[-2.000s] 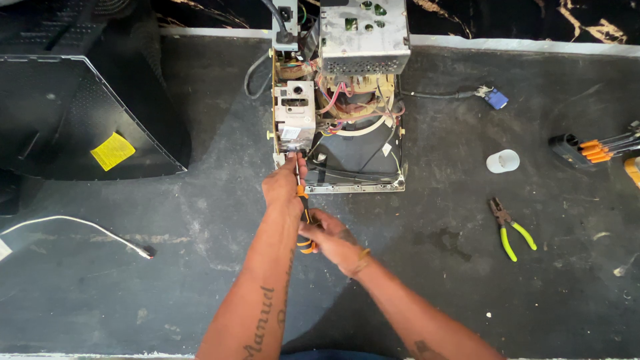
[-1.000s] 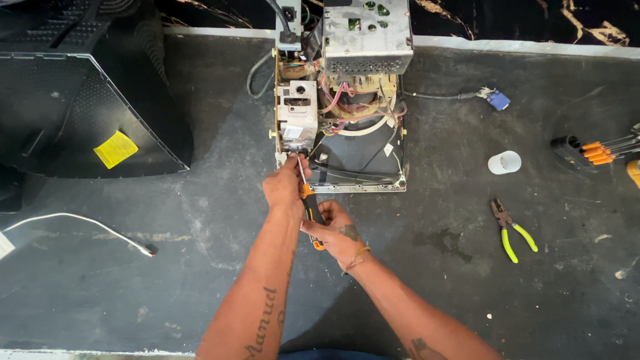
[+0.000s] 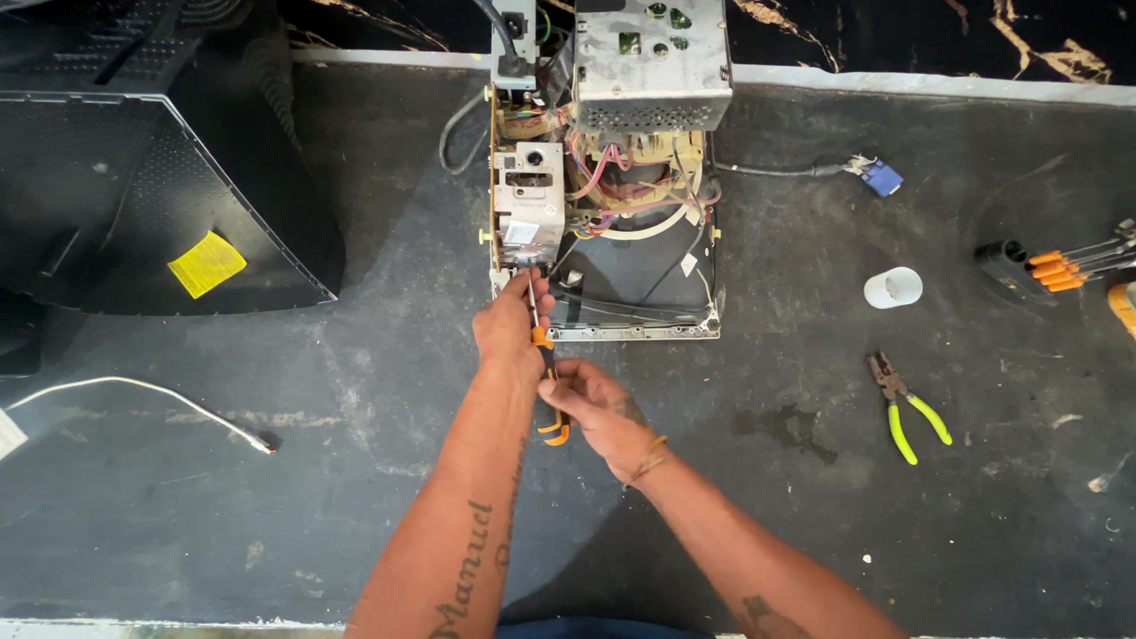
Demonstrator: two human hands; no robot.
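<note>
An opened CRT monitor chassis [image 3: 635, 334] lies on the dark bench, its circuit board on edge along the left side. My left hand [image 3: 515, 324] is at the board's near end, its fingers around the metal shaft of a screwdriver [image 3: 552, 417] with a black and orange handle. Below it, my right hand [image 3: 596, 404] has thumb and fingers on that handle. The screwdriver's tip meets the area under a metal shield [image 3: 530, 195] on the board, where my left fingers hide the contact point. A perforated metal box [image 3: 652, 67] sits over the tube's neck.
At left stands a black plastic monitor housing [image 3: 222, 195] with a yellow label; a white cable [image 3: 160, 386] lies nearer. To the right are a blue VGA connector [image 3: 881, 177], a white cup [image 3: 894, 287], green-handled pliers [image 3: 907, 408] and orange-handled screwdrivers [image 3: 1056, 269] in a black holder.
My right hand's fingers have shifted around the screwdriver handle. The left hand stays at the near end of the board, with the shaft between its fingers.
</note>
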